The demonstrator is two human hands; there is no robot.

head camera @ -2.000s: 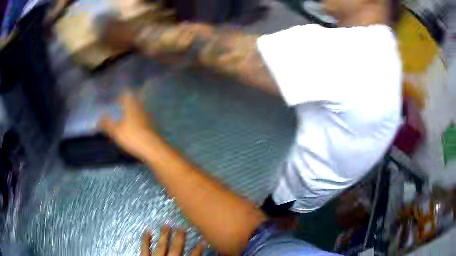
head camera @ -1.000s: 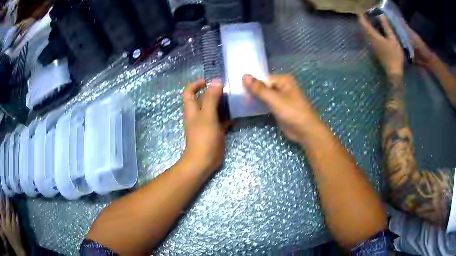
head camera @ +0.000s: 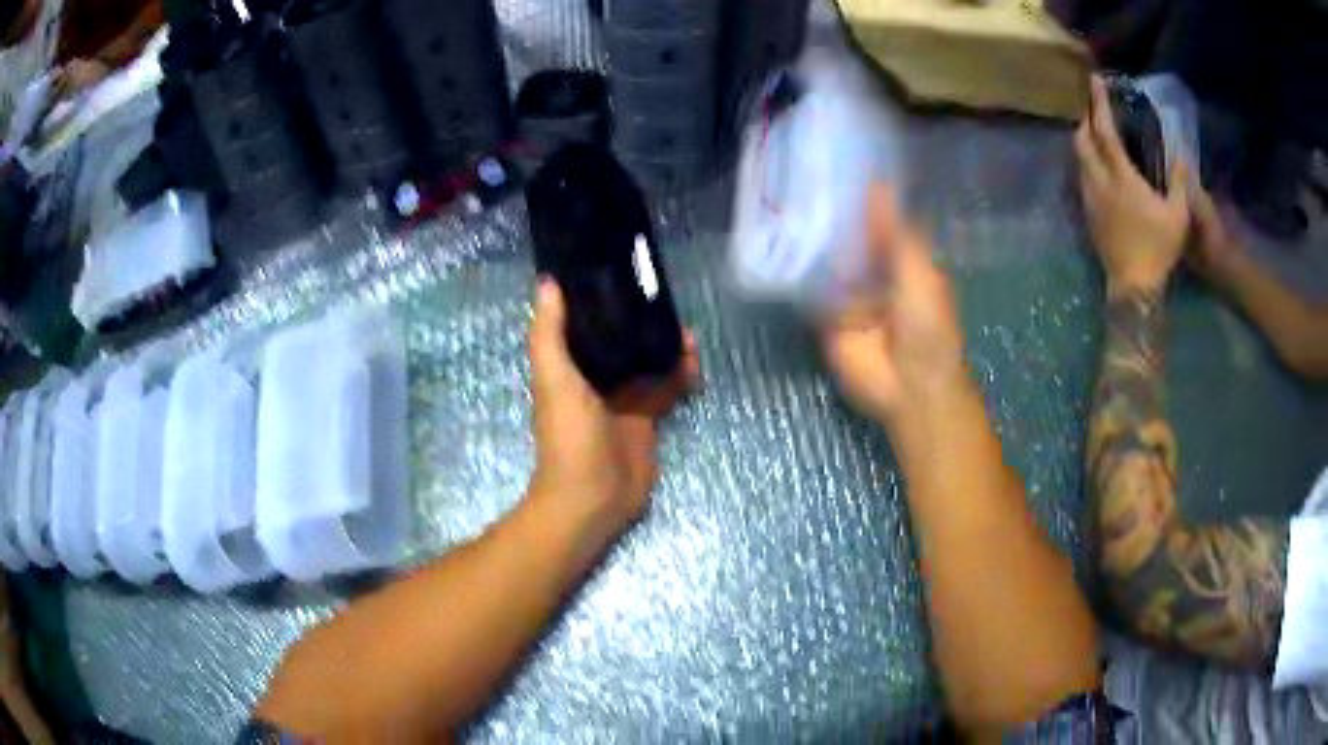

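Note:
My left hand (head camera: 590, 422) holds a glossy black base (head camera: 600, 269) from below, its smooth dark face towards me, slightly tilted. My right hand (head camera: 903, 313) holds a frosted white cover (head camera: 808, 189) apart from the base, to its right. The cover and the fingers on it are blurred. A thin red line shows near the cover's top. Both hands are above the bubble wrap (head camera: 699, 582).
Frosted covers (head camera: 313, 444) stand in a row at left. Columns of black sleeves (head camera: 452, 102), a single black sleeve (head camera: 564, 105) and small wired parts (head camera: 449, 189) lie behind. Cardboard (head camera: 976, 58) is at the back right. Another person's hands (head camera: 1143, 218) hold a unit at right.
The white cover and black piece, together between my hands before, are now apart. My right hand has moved the cover right and up; my left hand now shows the base's glossy face.

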